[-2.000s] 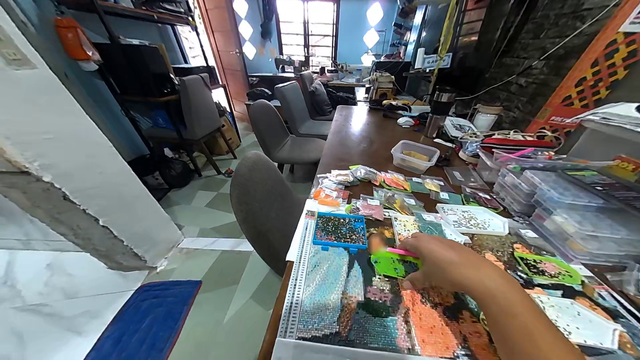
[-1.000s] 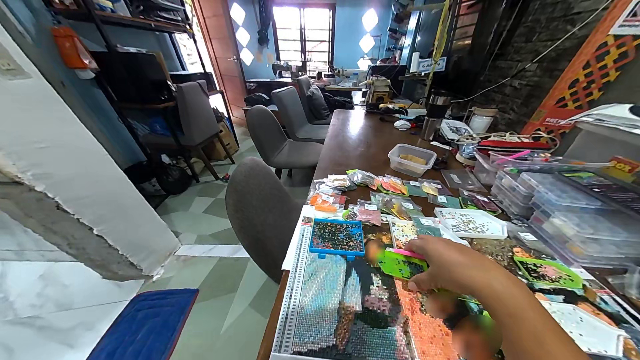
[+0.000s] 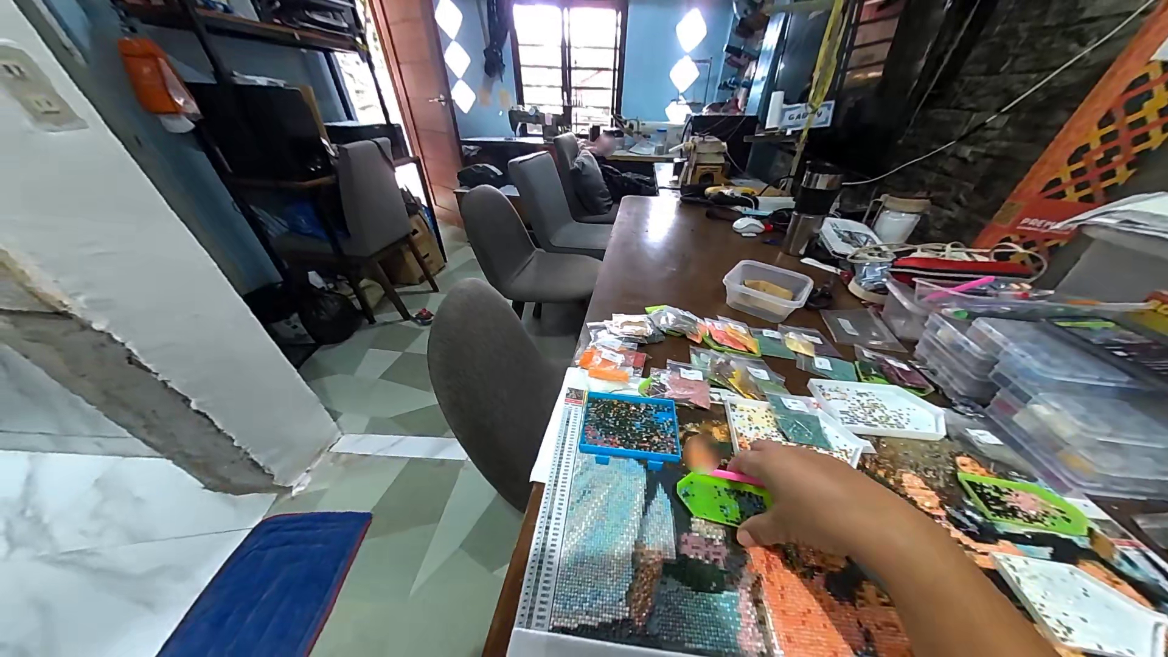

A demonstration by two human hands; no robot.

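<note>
My right hand (image 3: 808, 497) reaches in from the lower right, thumb and fingers closed around the right end of a small green tray (image 3: 716, 499) with dark beads. A pink stick (image 3: 735, 477) lies along the tray's top edge, partly behind the fingers. A blurred, skin-toned shape (image 3: 703, 452) is just above the tray; I cannot tell what it is. Beneath is a partly beaded diamond-painting canvas (image 3: 598, 538) with teal, dark and orange areas. A blue tray (image 3: 630, 427) of mixed beads rests at the canvas's upper left. My left hand is not in view.
Bead bags (image 3: 684, 385) lie beyond the canvas, near a clear plastic tub (image 3: 768, 290). White bead trays (image 3: 876, 408) and another green tray (image 3: 1022, 504) are to the right, beside stacked clear boxes (image 3: 1058, 411). Grey chairs (image 3: 493, 392) line the table's left edge.
The green tray and my right hand have shifted slightly toward me and left, relative to the blue tray. A blurred shape seen below my wrist one second ago no longer shows.
</note>
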